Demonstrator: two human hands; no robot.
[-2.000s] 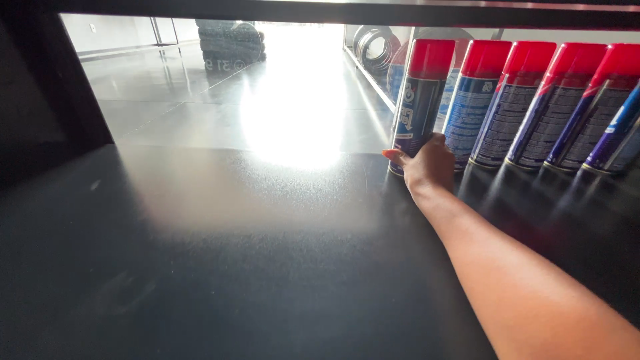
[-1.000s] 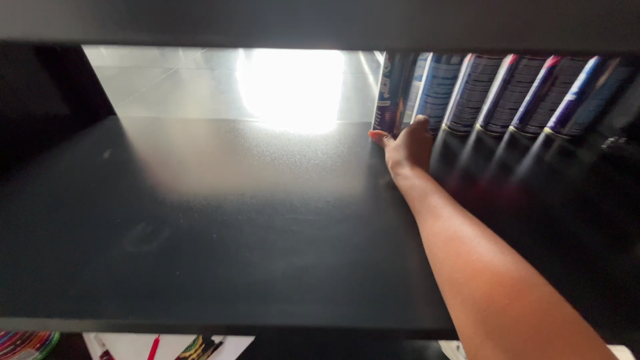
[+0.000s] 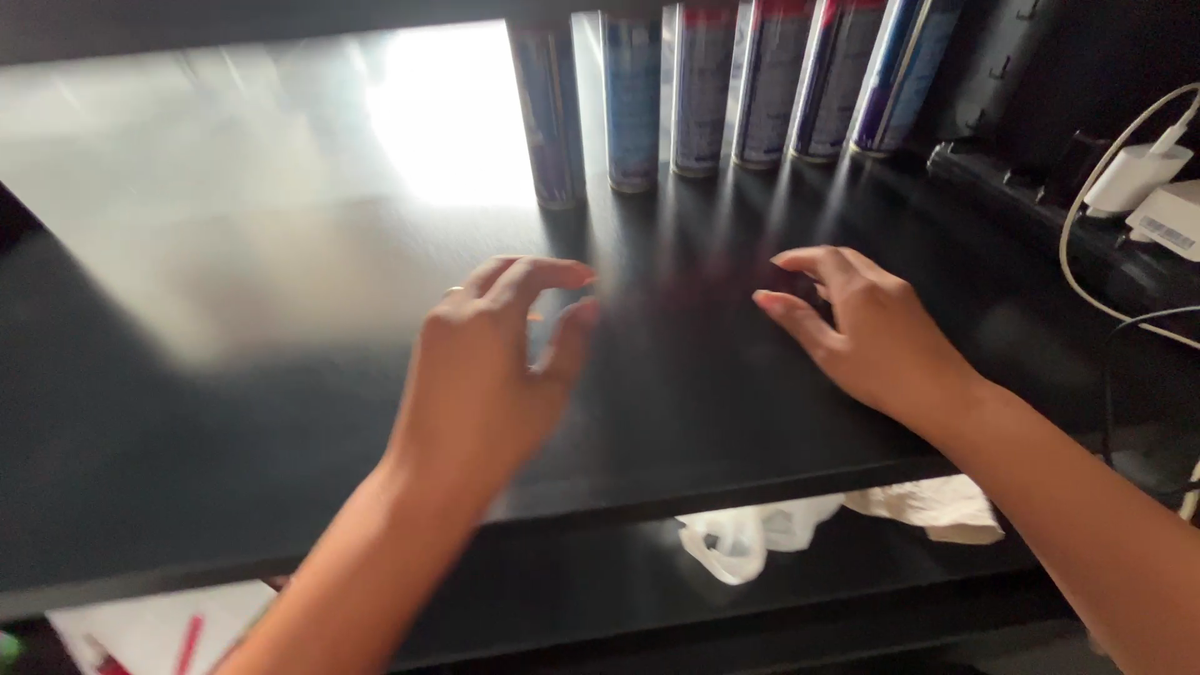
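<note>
Over a dark shelf board (image 3: pixel 675 394), my left hand (image 3: pixel 497 347) is held with its fingers curved and apart, holding nothing. To its right my right hand (image 3: pixel 872 328) hovers the same way, thumb and fingers parted, also without anything in its grasp. Behind both hands several spray cans stand upright in a row. The leftmost can (image 3: pixel 550 122) is nearest to my left hand, and a blue can (image 3: pixel 632 103) stands beside it. At the right end is a blue and purple can (image 3: pixel 900 80). The cans' tops are partly hidden by the upper shelf edge.
A white charger (image 3: pixel 1134 178) with its cable lies at the right beside a white box (image 3: pixel 1172 220). Below the board's front edge, a white plastic bag (image 3: pixel 736 539) and white paper (image 3: pixel 141 623) with a red pen (image 3: pixel 189 645) are on a lower level. The upper shelf (image 3: pixel 281 21) crosses above.
My right hand has let go of the leftmost can and drawn back from it. My left hand has come into view. The view has shifted to the right.
</note>
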